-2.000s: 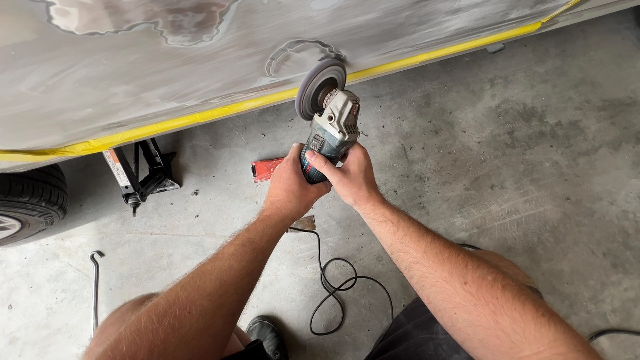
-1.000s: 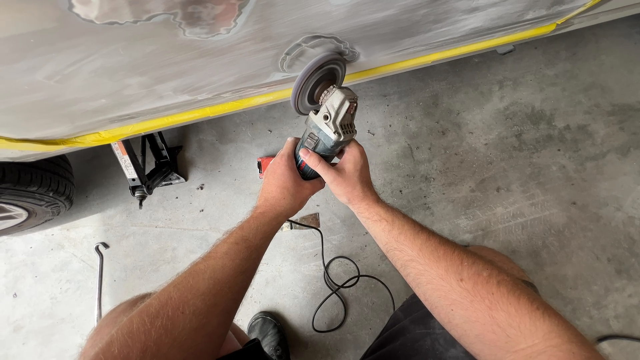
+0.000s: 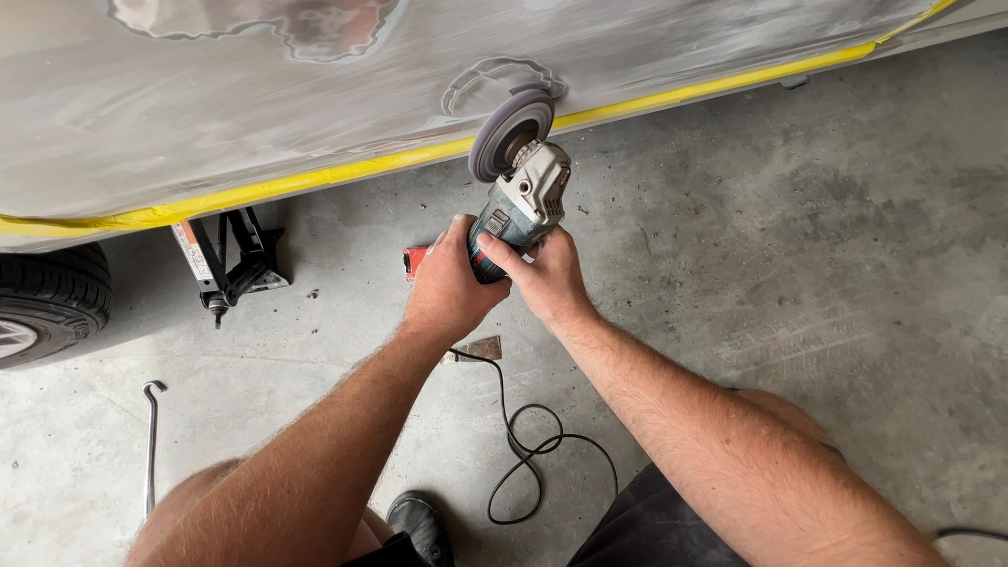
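Both my hands hold an angle grinder [image 3: 524, 201] with a teal body and grey metal head. My left hand [image 3: 453, 276] wraps the body from the left; my right hand [image 3: 547, 276] grips it from the right, its thumb lying across the top. The round sanding disc [image 3: 512, 135] is tilted, its upper edge at the lower part of a sanded car body panel [image 3: 299, 102], beside a ring-shaped feathered paint edge [image 3: 504, 75]. Yellow masking tape [image 3: 339, 173] runs along the panel's bottom edge, partly behind the disc.
A black scissor jack [image 3: 236, 264] stands under the car near a tyre [image 3: 55, 295]. On the concrete floor lie a red object [image 3: 413, 261], partly hidden by my left hand, a flat scraper-like piece [image 3: 480, 349], a looped black cord [image 3: 543, 449] and a hooked metal rod [image 3: 151, 441]. My shoe [image 3: 420, 526] is below.
Both hands keep hold of the grinder. The disc remains near the ring-shaped mark, and the view has shifted slightly.
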